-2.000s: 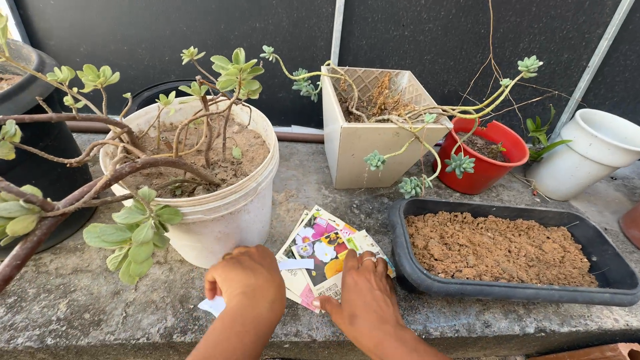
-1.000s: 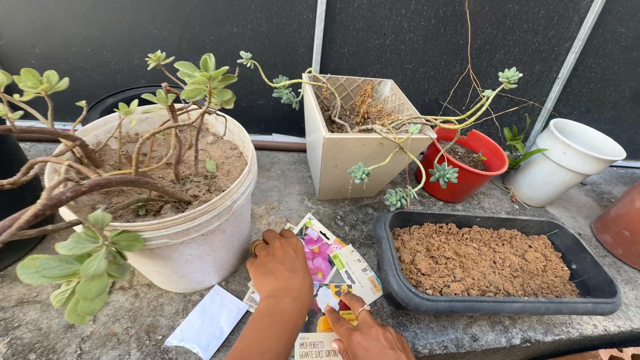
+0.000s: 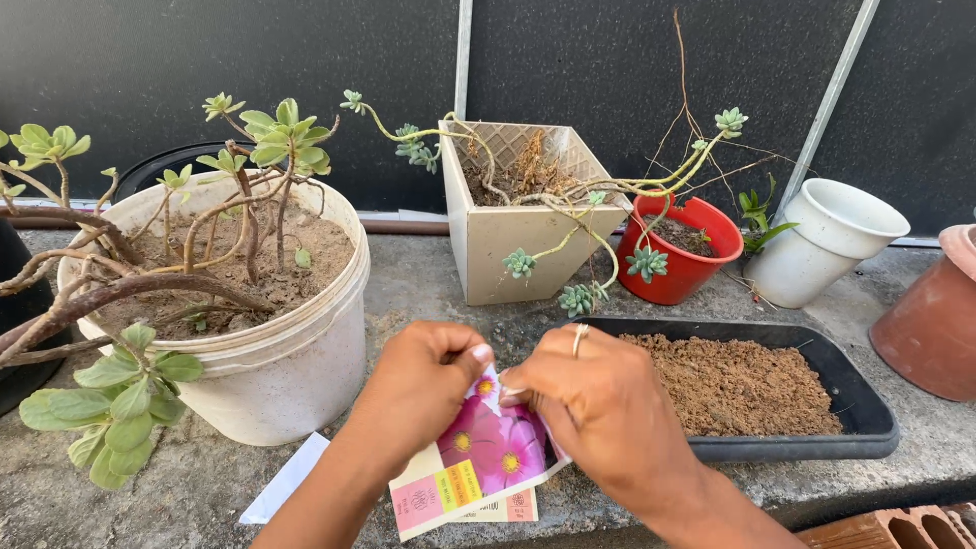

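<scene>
Between my two hands is a paper seed packet [image 3: 496, 450] printed with pink flowers. The fingers and thumb of my left hand [image 3: 427, 389] pinch its top edge. My right hand [image 3: 595, 404], with a ring on one finger, grips the top edge just to the right, and the paper looks parted between them. Part of another packet [image 3: 521, 505] shows beneath, on the concrete ledge. A white paper envelope [image 3: 284, 478] lies left of my left forearm. Right of my right hand stands a black rectangular planter [image 3: 793, 448] filled with crumbly brown soil [image 3: 732, 389].
A large white bucket [image 3: 305, 381] with a branching succulent stands at left. Behind are a beige square planter [image 3: 526, 255], a red pot [image 3: 671, 267] and a leaning white pot [image 3: 823, 236]. A terracotta-coloured pot [image 3: 926, 335] is at right, a hollow brick [image 3: 884, 530] below the ledge.
Both hands have come together on the pink-flowered packet and lifted it; a second ago they rested on the spread packets. Its top edge now looks torn.
</scene>
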